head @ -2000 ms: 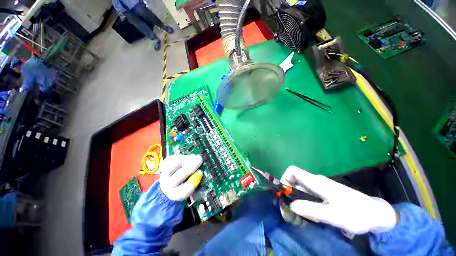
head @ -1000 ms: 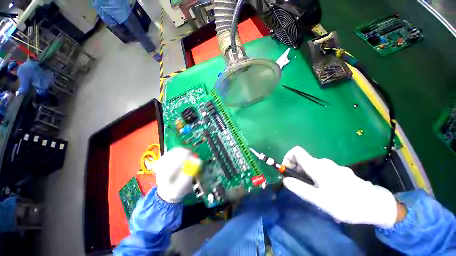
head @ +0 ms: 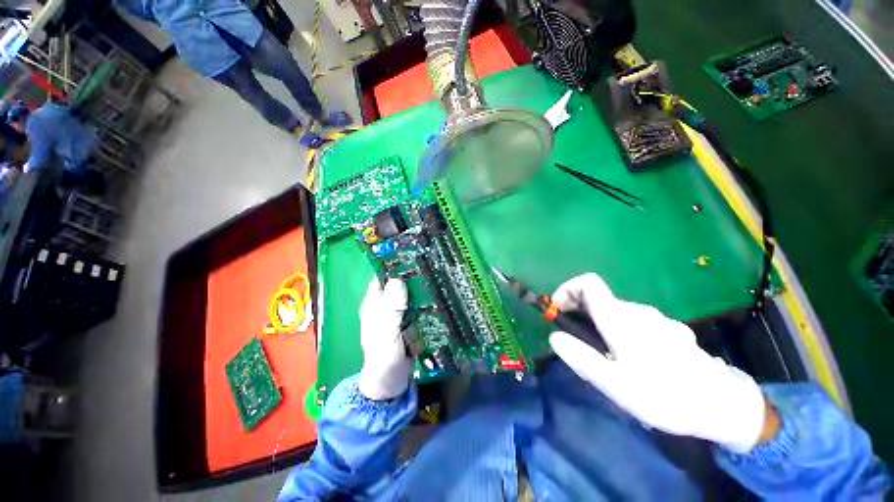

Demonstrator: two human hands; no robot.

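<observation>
A green circuit board (head: 446,284) is tilted in front of me, component side showing, with a long light-green connector strip along its right edge and a red part at its near corner. My left hand (head: 386,333), in a white glove, holds the board by its left edge; its fingertips are partly hidden by the board. My right hand (head: 642,358), in a white glove, holds side cutters (head: 549,306) with orange-red and black handles. Their metal tips point at the board's right edge, close to the strip; whether they touch is unclear.
A second board (head: 363,199) lies on the green mat (head: 627,260) behind. The fume hood (head: 495,152) hangs over the mat. Tweezers (head: 598,185) and an iron stand (head: 647,123) are right rear. A black tray (head: 178,382) at left holds a small board and yellow coil. A person (head: 230,49) stands beyond.
The held board has turned and tilted up away from the rear board. My left hand has shifted to its left edge. The person at the back has come closer.
</observation>
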